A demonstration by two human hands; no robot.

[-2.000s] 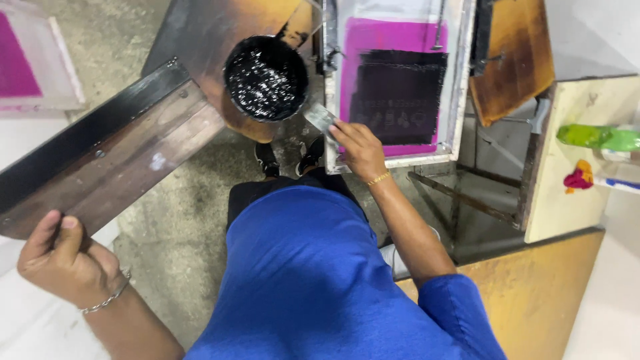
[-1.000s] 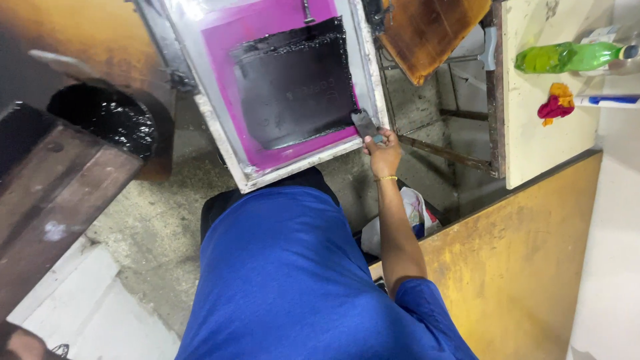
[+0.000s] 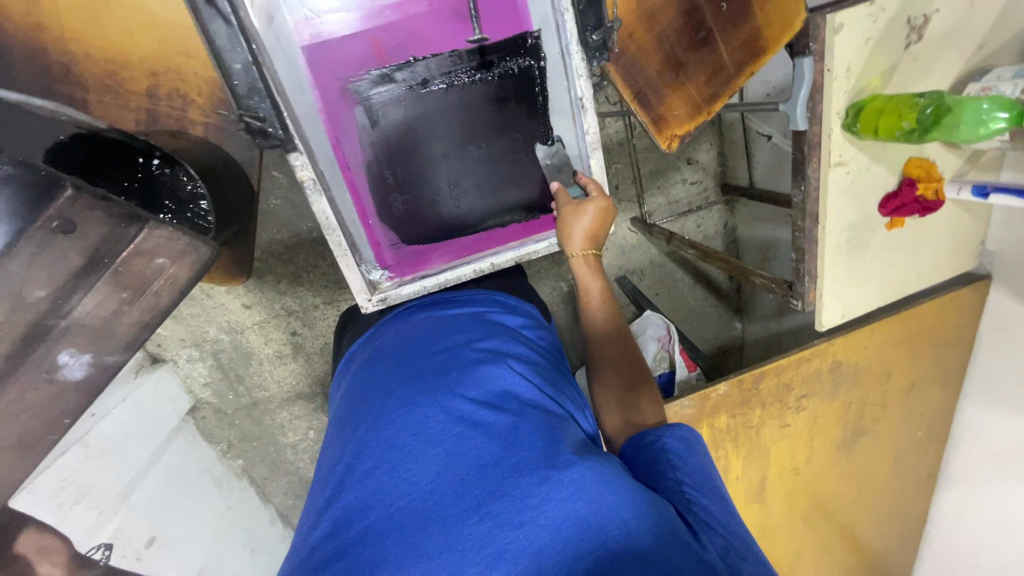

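Note:
My right hand (image 3: 582, 214) grips a flat metal scraper (image 3: 558, 168), whose blade rests at the right edge of the black ink (image 3: 472, 152) on a screen-printing frame (image 3: 358, 272) with a magenta mesh. At the lower left corner my left hand (image 3: 38, 548) is partly cut off, beside the lower end of a long wooden squeegee (image 3: 104, 296); its fingers are mostly out of sight. Behind the squeegee stands a dark round pot of glossy black ink (image 3: 160, 188), partly covered by it.
A brown-stained board (image 3: 704, 56) lies right of the frame. On a cream board (image 3: 864, 264) are a green plastic bottle (image 3: 932, 118), a red and orange cloth (image 3: 912, 194) and a pen (image 3: 980, 192). A yellowish tabletop (image 3: 832, 424) is at lower right, near a plastic bag (image 3: 660, 348).
My right hand has brought the scraper from beside the ink pot to the right side of the inked mesh. The view has shifted right.

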